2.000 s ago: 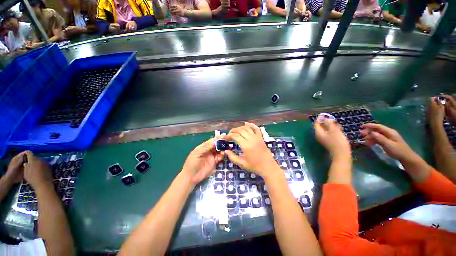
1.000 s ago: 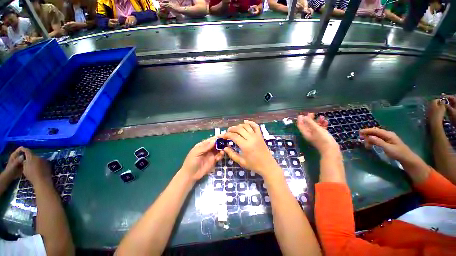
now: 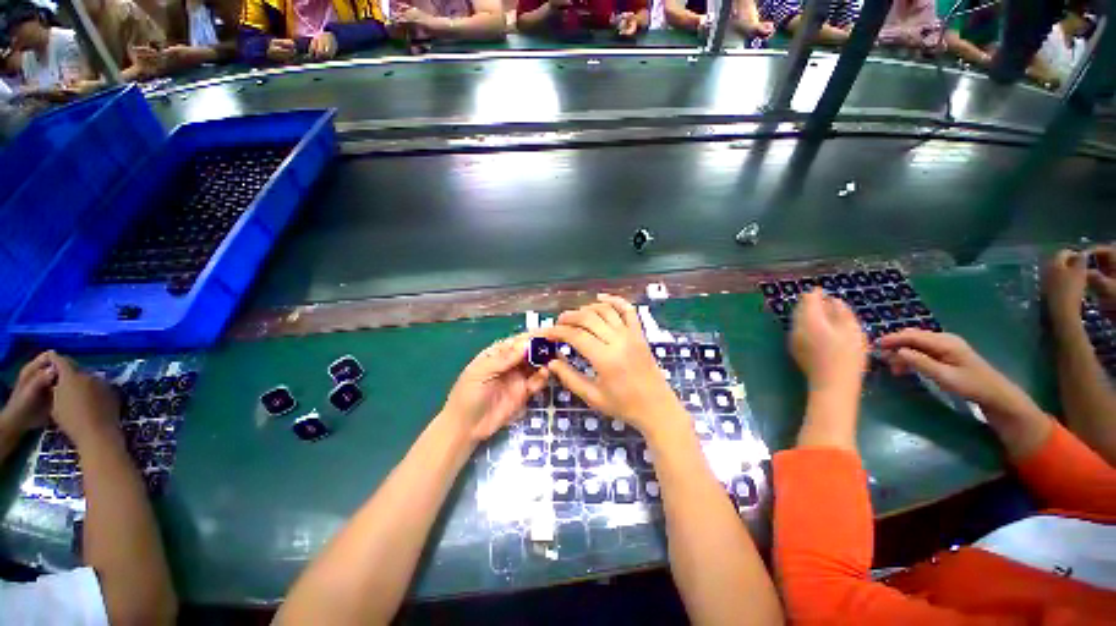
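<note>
A small dark square part with a pale rim is held at the fingertips above the sheet. My left hand grips it from the left. My right hand is at its right side, its thumb and fingers touching the part. Below my hands, the clear shiny sheet with rows of black squares with pale centres lies on the green bench; some places at its lower left look clear. My right hand and forearm hide part of the sheet. Several loose square parts lie on the bench left of my hands.
A blue tote with dense dark parts stands at the left. The conveyor belt beyond the bench carries spaced parts. A person in orange sleeves works close on my right at another sheet. Another person's arms are at the left.
My hands and the held part stay almost in place. Parts on the belt have moved left. The right neighbour's hand moved back over their sheet, and a small pale part now lies at the belt's near edge.
</note>
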